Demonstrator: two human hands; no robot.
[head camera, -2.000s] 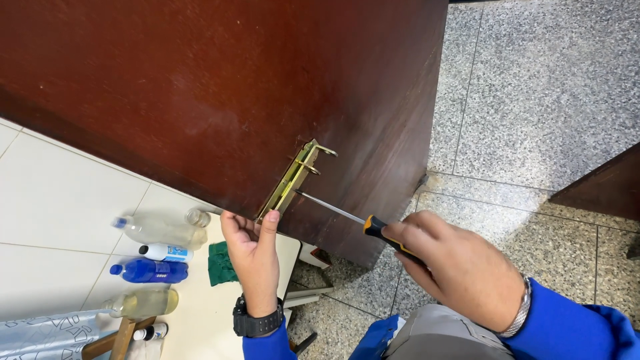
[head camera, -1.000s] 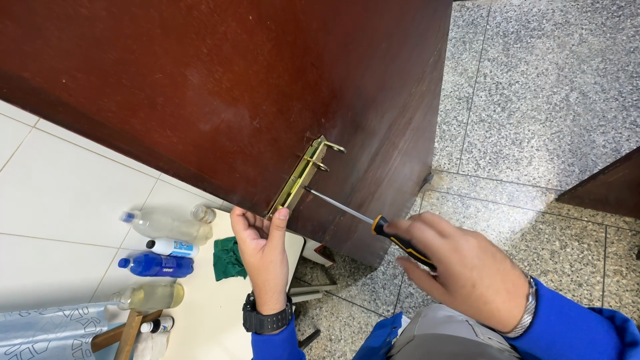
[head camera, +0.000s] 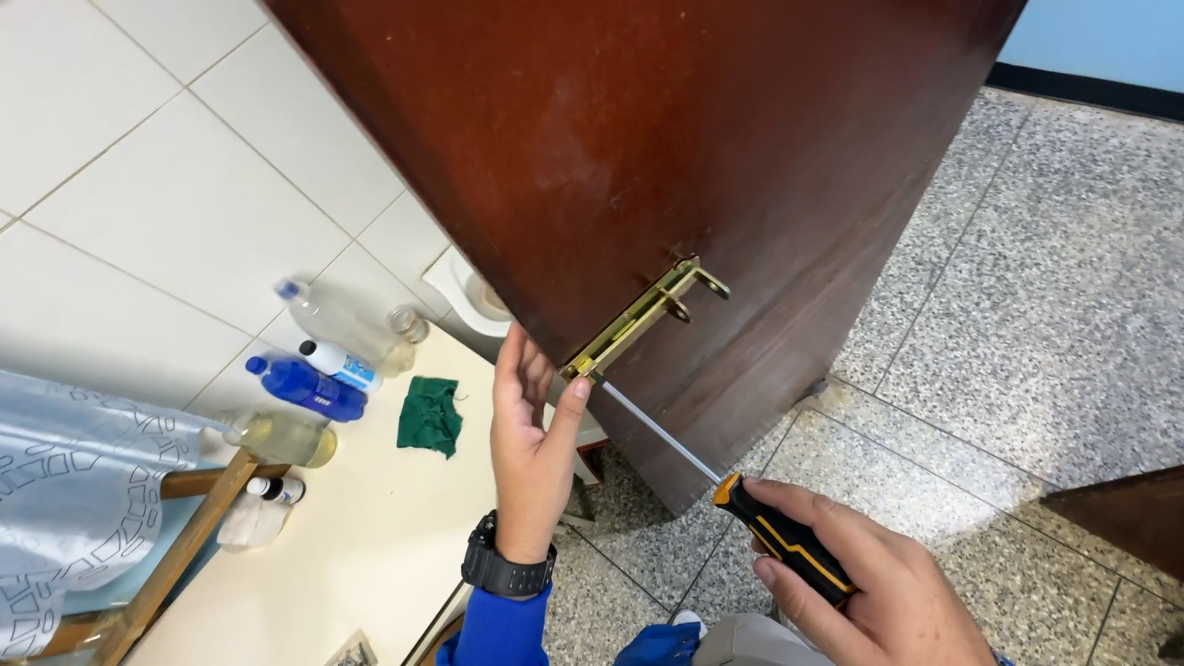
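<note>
A brass-coloured metal latch (head camera: 638, 319) with two projecting lugs lies against the face of a dark red-brown wooden door (head camera: 684, 139), near its edge. My left hand (head camera: 536, 435), with a black watch on the wrist, is around the door edge, its thumb at the latch's lower end and its fingers behind. In my right hand (head camera: 860, 564) is a screwdriver (head camera: 786, 541) with a black and orange handle. Its shaft points up and left, and the tip is at the latch's lower end beside my left thumb. Whether the tip sits in a screw cannot be told.
On a cream tabletop (head camera: 370, 555) are a green cloth (head camera: 430, 416), a blue bottle (head camera: 310, 388), a clear bottle (head camera: 342, 324) and other bottles. A wooden frame (head camera: 176, 555) with a patterned plastic sheet stands at left. Another dark wooden panel (head camera: 1128, 518) is at right, above the speckled floor.
The screwdriver tip has moved from the latch's middle part to its lower end, near my left thumb. The view has shifted and turned noticeably.
</note>
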